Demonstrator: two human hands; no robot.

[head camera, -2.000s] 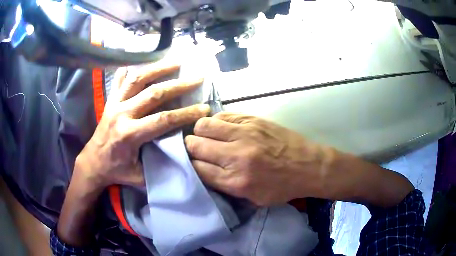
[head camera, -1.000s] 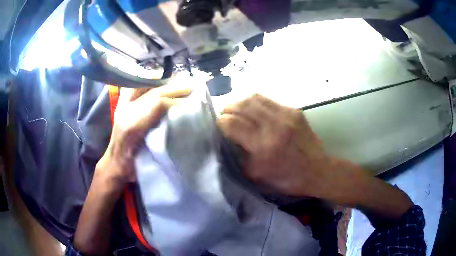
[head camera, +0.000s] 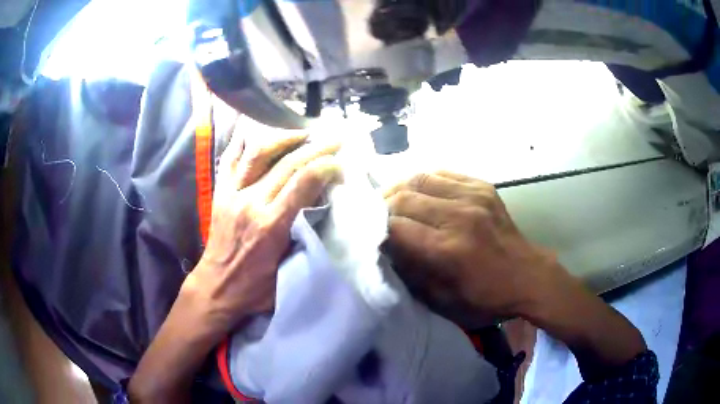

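Observation:
The grey garment (head camera: 103,229) lies at the left and runs under my hands. Its orange strip (head camera: 204,177) shows beside my left wrist. A pale grey cloth piece (head camera: 308,308) hangs in folds between my hands towards my lap. My left hand (head camera: 264,197) lies on the cloth with its fingertips just below the needle area, gripping its edge. My right hand (head camera: 454,237) has curled fingers closed on the cloth's right edge. The sewing machine head (head camera: 339,47) is above my hands. Glare hides the needle and presser foot.
The white machine table (head camera: 584,213) extends right, with a dark seam line across it. A small dark grey cylinder (head camera: 390,137) sits below the head. Dark purple cloth (head camera: 499,28) hangs on the head. A label (head camera: 714,185) is at the right edge. Loose white threads lie on the garment.
The view has shifted and the machine head looks larger. My right hand has moved away from my left, rightwards. The pale cloth between them is more bunched and its upper edge is folded.

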